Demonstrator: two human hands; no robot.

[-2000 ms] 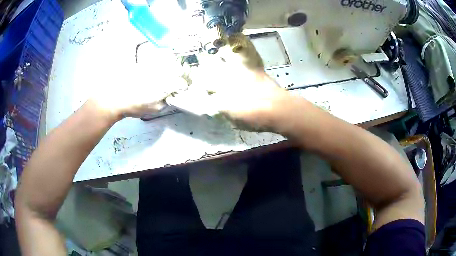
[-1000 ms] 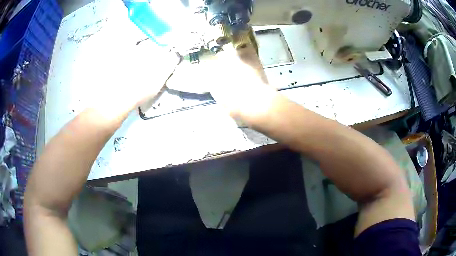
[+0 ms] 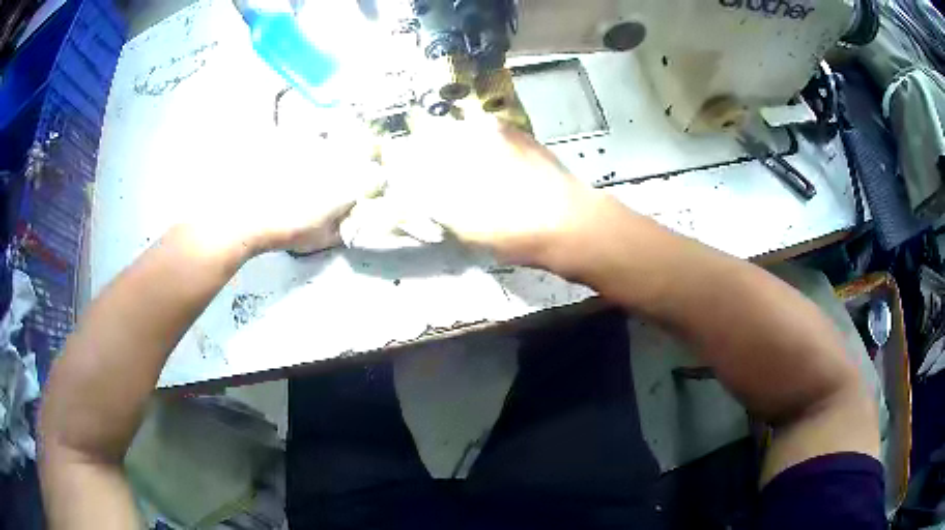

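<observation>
A pale fabric piece, washed out white by the lamp, is bunched between my hands in front of the needle area. My left hand is at its left side, the fingers mostly lost in the glare. My right hand is at its right side, just below the brass-coloured knobs, its fingers also overexposed. The off-white sewing machine head stands behind and to the right. The exact grip of both hands is hidden by the glare.
Small dark snips lie on the white table at the right. The blue lamp is left of the needle area. A blue crate stands at the left. An orange-rimmed tray is at the lower right, and pale cloth hangs at the far right.
Compared with one second ago, pale cloth bunches between my hands, where a dark slot line showed on the table. My left hand has come slightly nearer to me.
</observation>
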